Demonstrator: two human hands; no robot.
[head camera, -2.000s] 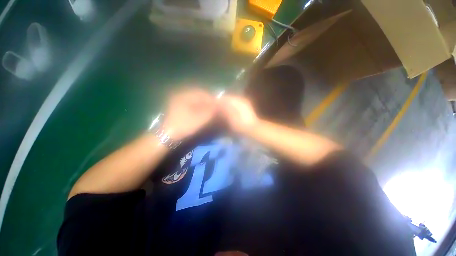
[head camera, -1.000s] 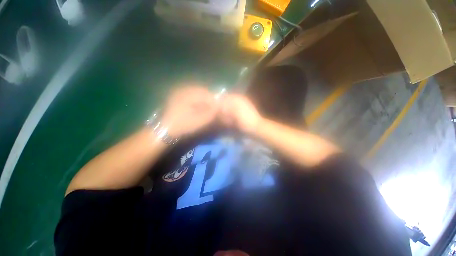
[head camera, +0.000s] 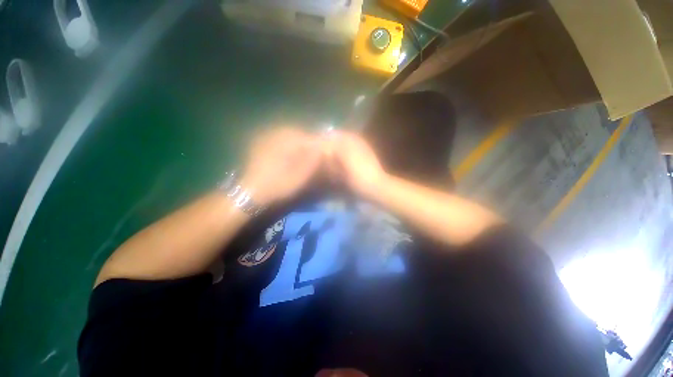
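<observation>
My left hand (head camera: 284, 160), with a shiny band at the wrist, and my right hand (head camera: 356, 162) meet at the fingertips close in front of my chest. Both are badly blurred. A small bright spot shows between the fingertips, but I cannot tell whether it is a held part or a glint. Fingers and palms cannot be made out.
Pale plastic housings (head camera: 78, 33) lie on the green bench (head camera: 159, 132) at the upper left. A pale fixture (head camera: 302, 20) is at the top, beside a yellow push-button box (head camera: 378, 46). An orange block (head camera: 406, 6), a cable and a cardboard carton (head camera: 546, 74) are at the right.
My hands stay together in nearly the same place, with slight finger movement. The bench view has shifted a little, so the housings appear further left and the button box further right than at first.
</observation>
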